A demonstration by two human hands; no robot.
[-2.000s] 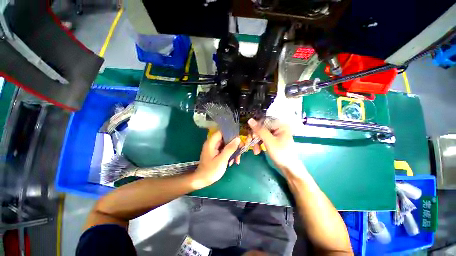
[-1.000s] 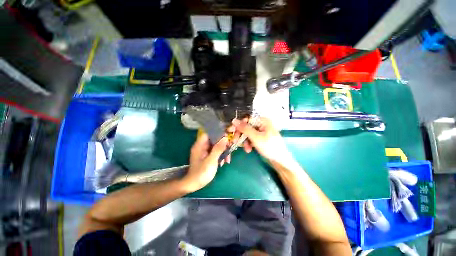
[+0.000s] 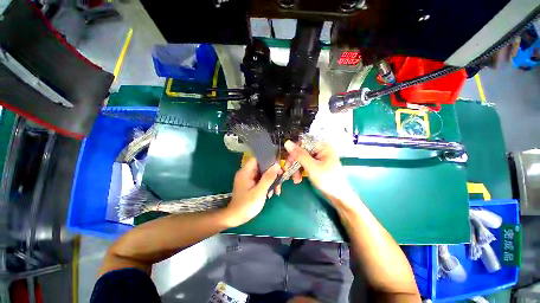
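Note:
My left hand [image 3: 251,192] is shut on a fanned bundle of thin grey wires [image 3: 259,145], whose ends point up toward the press. My right hand [image 3: 320,170] is at the black tooling [image 3: 290,106], its thumb and fingertips together around wire ends; a smaller, paler bunch of wires [image 3: 308,143] shows beside its fingers. A single strand at the fingertips is too fine to make out clearly. A yellow part [image 3: 247,160] shows below the tooling, partly hidden by my hands.
A long wire sheaf [image 3: 189,204] lies at bench left, by a blue bin [image 3: 89,177]. A metal bar [image 3: 408,142] lies right, below a lamp head [image 3: 349,100] and red bin [image 3: 435,83]. A blue bin [image 3: 473,281] with wrapped bundles stands lower right. A small blue bin [image 3: 186,62] stands rear left.
The whole view has shifted with the head. Both hands stay close together at the tooling, with the wire bundle still in my left hand; the right fingers have shifted slightly.

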